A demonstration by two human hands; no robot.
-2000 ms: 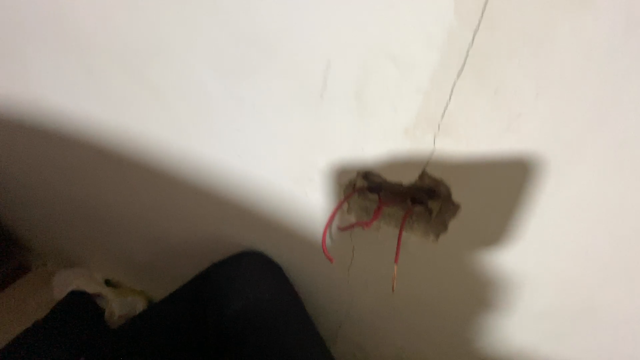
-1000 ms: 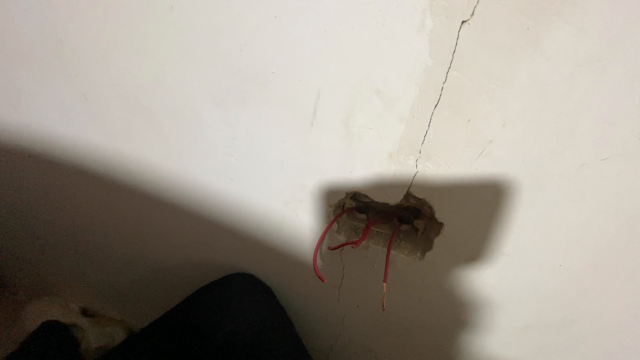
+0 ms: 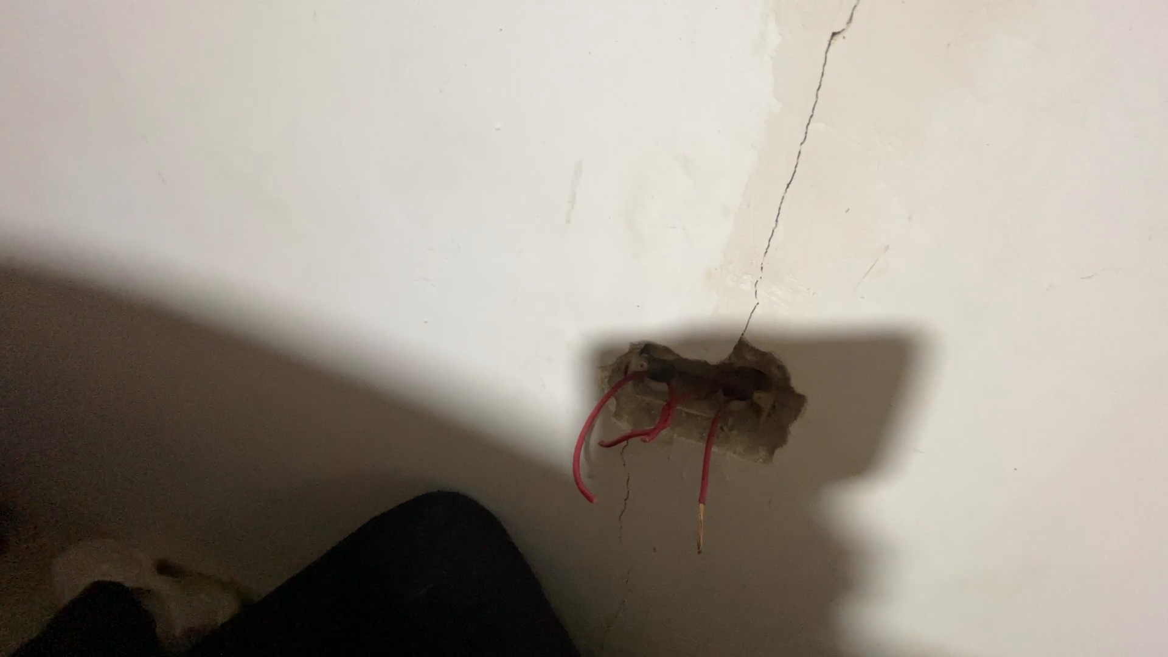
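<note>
Neither my left hand nor my right hand is in the picture. A rough-edged hole (image 3: 748,429) is broken into a pale plastered wall (image 3: 411,182). Out of it come several red insulated wires. The left wire (image 3: 584,447) curves down and ends in a blunt tip. Short bent red wire (image 3: 662,422) shows in the middle. On the right, a straighter wire (image 3: 708,456) hangs down, its tip stripped to bare copper (image 3: 701,529). The inside of the hole is dark, so where the wires lead is hidden.
My knee in dark cloth (image 3: 429,566) is at the bottom, left of the hole. A blurred pale object (image 3: 182,602) lies at the lower left. A thin crack (image 3: 789,173) runs up the wall from the hole, and another goes down. Shadows cover the hole and lower wall.
</note>
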